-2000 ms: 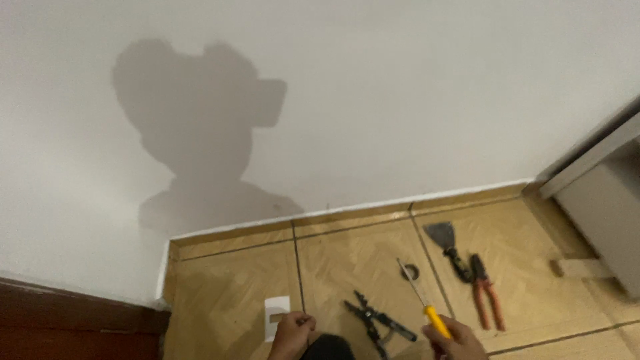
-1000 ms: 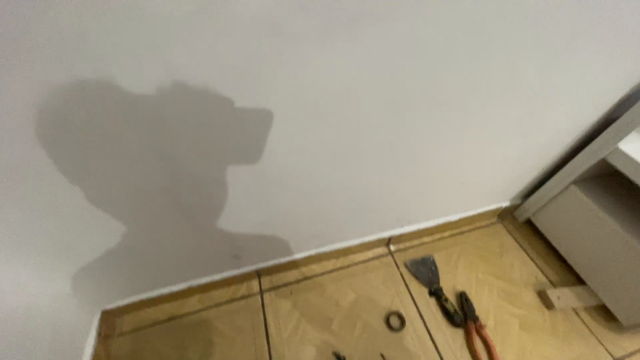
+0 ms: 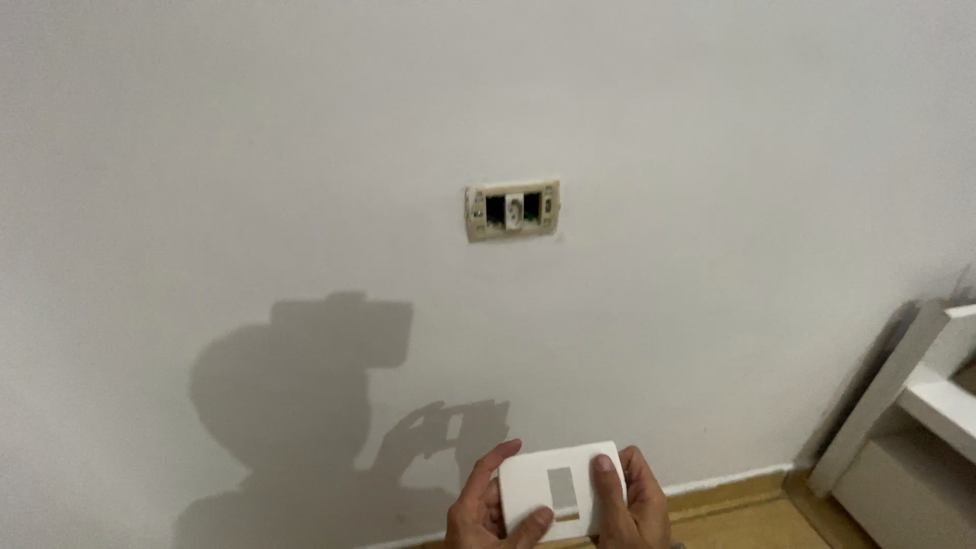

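Observation:
A white plastic wall-outlet cover plate (image 3: pixel 526 488) with a rectangular opening is held between both hands at the bottom of the head view. My left hand (image 3: pixel 488 507) grips its left edge, the thumb on the front face. On the right side, my right hand (image 3: pixel 629 499) has its thumb across the front and its fingers behind. Above the hands, an uncovered outlet mounting frame (image 3: pixel 514 211) is set in the wall, with one socket module (image 3: pixel 515 212) in its middle and a dark gap on either side of it.
White furniture with a shelf (image 3: pixel 942 412) stands at the right against the wall. The tan tiled floor (image 3: pixel 751 526) and its skirting (image 3: pixel 724 496) show at the lower right. A shadow of a head and hands falls on the wall (image 3: pixel 305 381).
The view has tilted up to the wall outlet. Both hands now hold the cover plate, which lay on the floor by my left hand two seconds ago; the yellow-handled screwdriver is out of my right hand.

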